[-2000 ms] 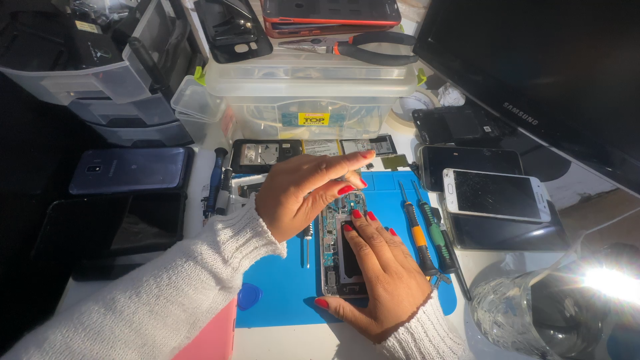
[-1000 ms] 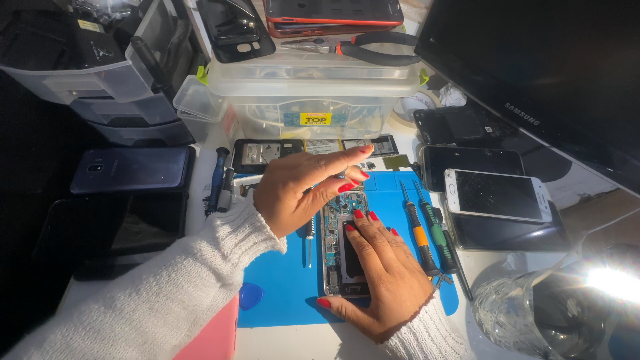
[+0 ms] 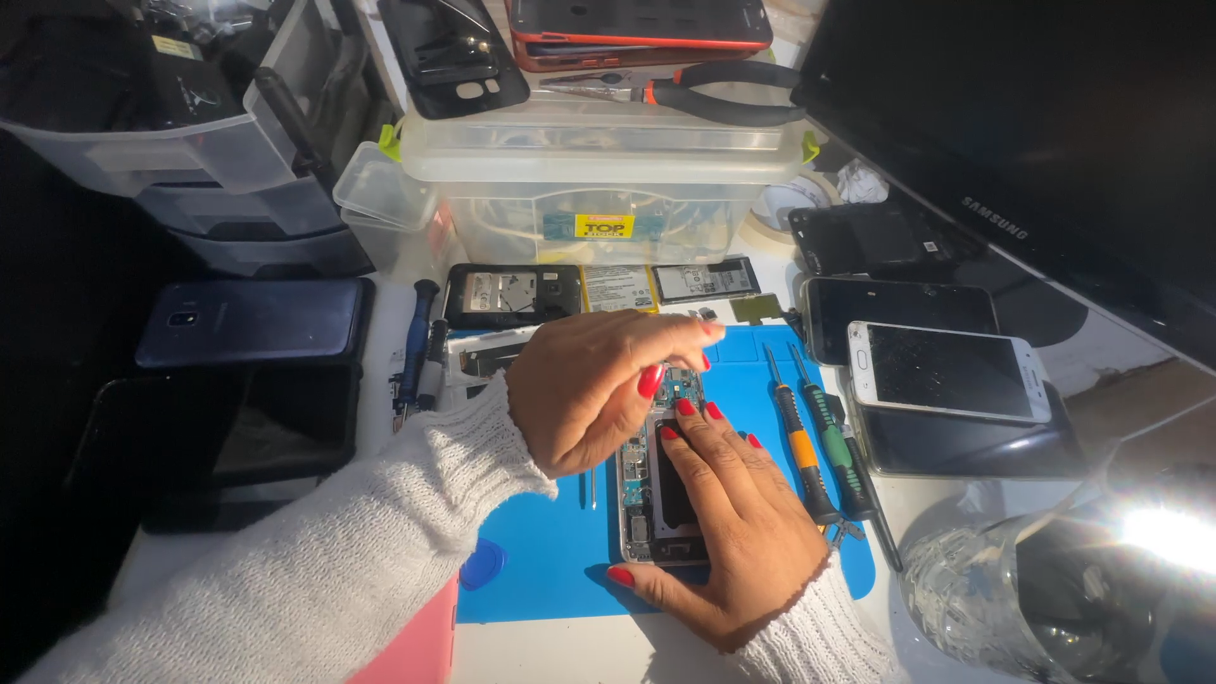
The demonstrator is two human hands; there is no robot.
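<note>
An opened smartphone [image 3: 635,475] with its circuit board exposed lies on a blue repair mat [image 3: 541,570]. My right hand [image 3: 741,513] rests over its right side, fingers spread, thumb at the lower edge. Above the phone's upper left is my left hand [image 3: 608,389], fingers bent; whether it holds something small between the fingertips cannot be told. Below that hand the shaft of a screwdriver [image 3: 594,489] shows. To the right lie a screwdriver with an orange and black handle [image 3: 803,451] and one with a green and black handle [image 3: 839,446]. A blue plastic pick [image 3: 483,563] lies at the mat's left.
Behind the mat are phone batteries [image 3: 708,279] and a lidded plastic box [image 3: 608,204] with pliers [image 3: 722,93] on top. A white phone with a cracked screen [image 3: 950,370] lies right, near a glass [image 3: 988,589]. Several phones [image 3: 252,323] and plastic drawers [image 3: 266,255] stand left.
</note>
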